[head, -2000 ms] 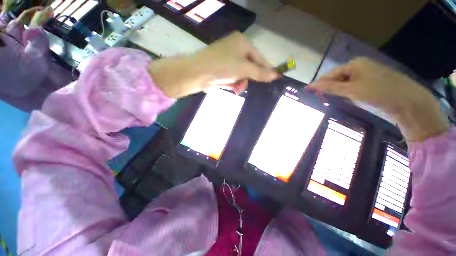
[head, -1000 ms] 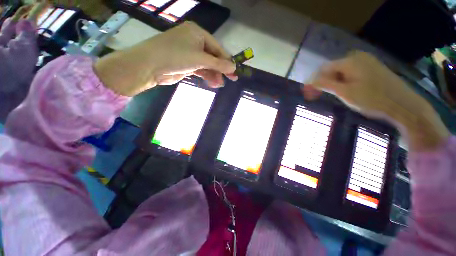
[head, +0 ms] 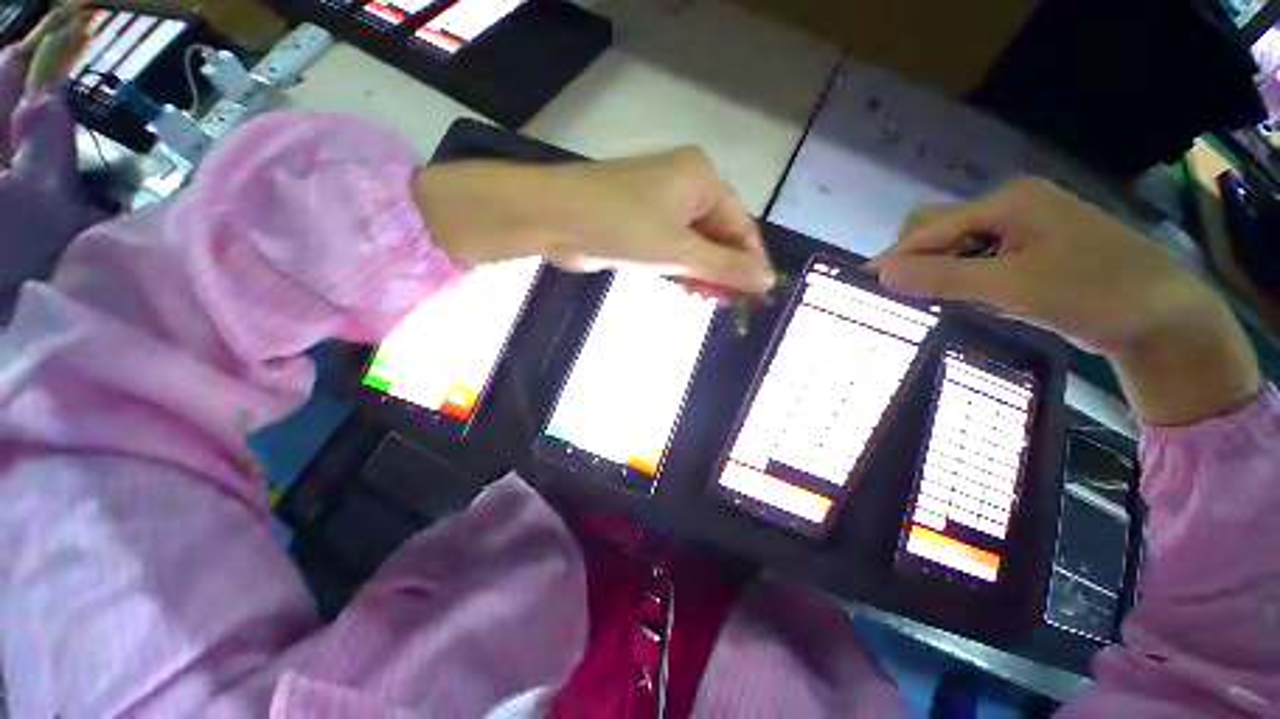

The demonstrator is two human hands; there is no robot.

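Four lit smartphones lie in a row in a black phone tray [head: 877, 562]: the first [head: 463, 337], the second [head: 632, 379], the third [head: 828, 400] and the fourth [head: 971, 471]. My left hand [head: 632, 218] pinches a small yellow-green piece [head: 743, 318], blurred, between the second and third phones' top ends. My right hand [head: 1046, 274] grips the top right corner of the third phone, which looks larger and slightly raised from its slot. My left forearm and sleeve cover part of the first phone's top.
Dark phones [head: 1092, 527] lie at the right. Another tray with lit phones [head: 541, 49] is at the top, near a white power strip [head: 295, 56]. Another person's hand [head: 49, 56] is at the upper left. A pale board [head: 688, 91] lies behind the tray.
The tray and phones have shifted left in view. My left hand has moved right, lowering the yellow-green piece. My right fingers have taken hold of the third phone's top, raising it slightly.
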